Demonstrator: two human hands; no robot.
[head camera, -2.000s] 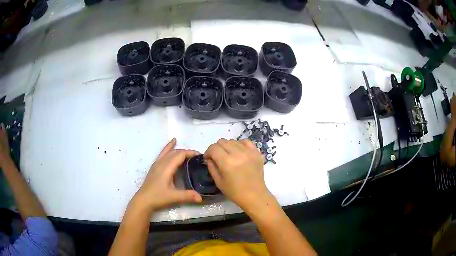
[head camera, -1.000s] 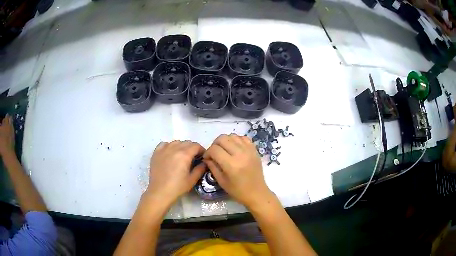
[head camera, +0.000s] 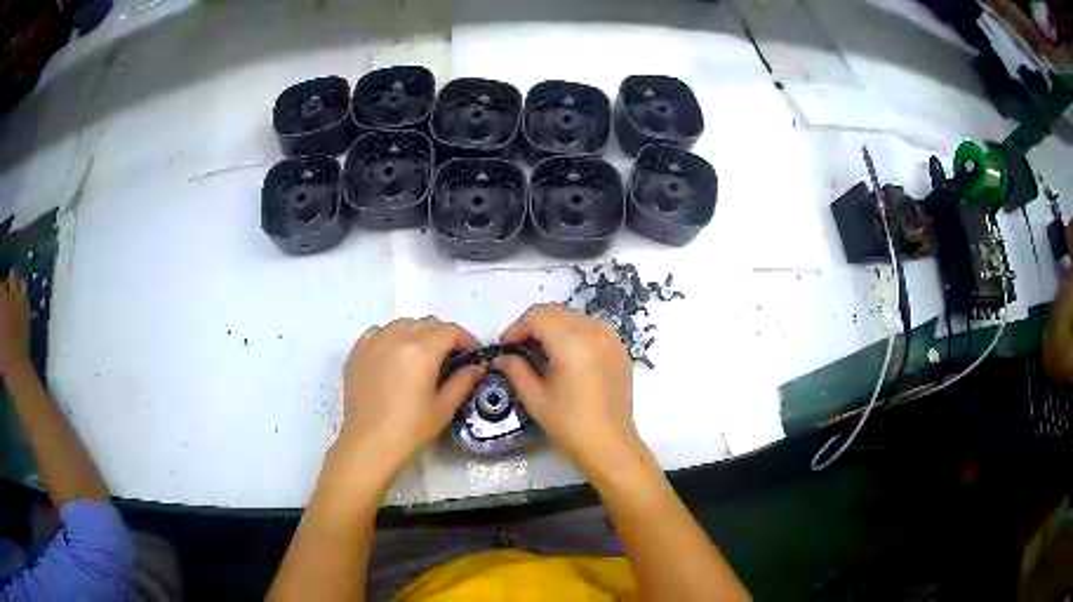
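Note:
A dark housing (head camera: 494, 432) with a round silvery-grey boss facing up sits near the bench edge, between my hands. My left hand (head camera: 400, 382) grips its left and far side, thumb pressed on it. My right hand (head camera: 585, 379) grips its right and far side, thumb near the middle. The fingers hide the far rim; whether a small part is between the fingertips cannot be told. A loose pile of small dark levers with pale centres (head camera: 614, 299) lies just beyond my right hand.
Two rows of black housings (head camera: 478, 202) stand beyond my hands. Black boxes (head camera: 974, 261) with cables and a green spool (head camera: 980, 174) are at the right. Silvery bits (head camera: 498, 474) lie by the bench edge. Other people's arms show at the left (head camera: 53, 417) and far right.
Two seconds ago my right hand reached into the housing while my left held its side. Now both hands grip its far side, thumbs inward, and the silvery boss shows. The view has shifted slightly.

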